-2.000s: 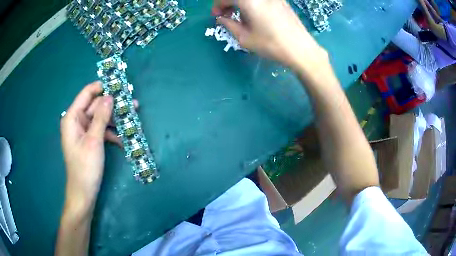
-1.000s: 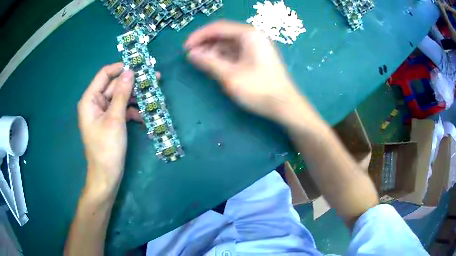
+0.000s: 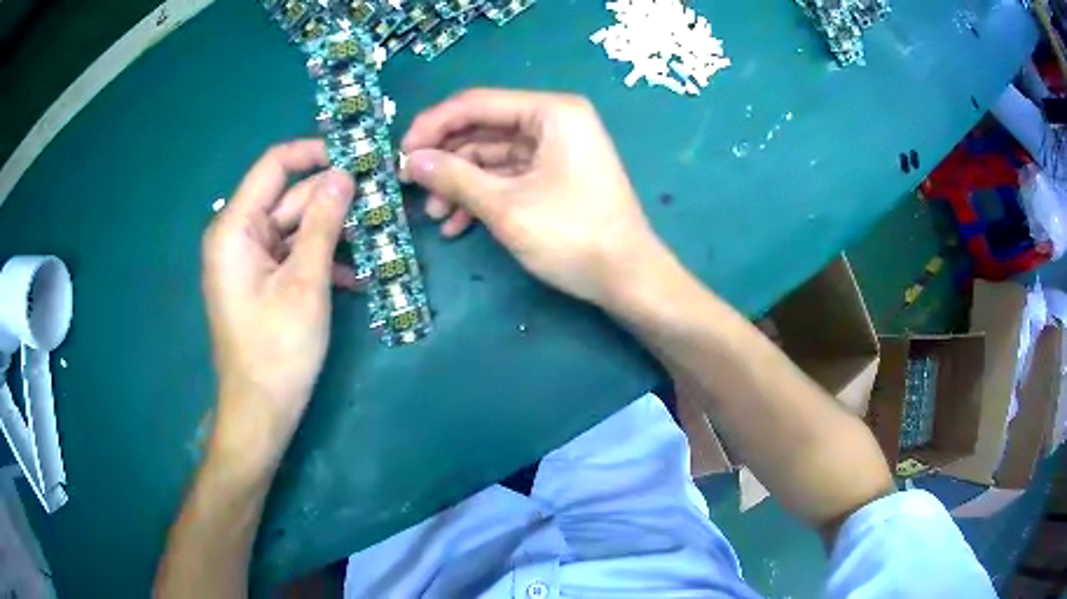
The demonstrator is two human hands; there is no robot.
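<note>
My left hand grips a narrow green PCB panel strip by its left edge, thumb on top, and holds it roughly lengthwise away from me. My right hand is at the strip's right edge, thumb and forefinger pinched on a tiny white piece that touches or nearly touches the strip. The other fingers are curled. A pile of white pieces lies beyond my right hand. The main stack of PCB strips lies at the far edge, and the held strip's far end meets or overlaps it in view.
More PCB strips lie at far right. A white ring with long white bands is at left. Black bits lie near the right table edge. Open cardboard boxes and a red and blue object are below at right.
My right hand has come from the white pile to the strip's right edge. The strip and my left hand have shifted right and slightly up in view.
</note>
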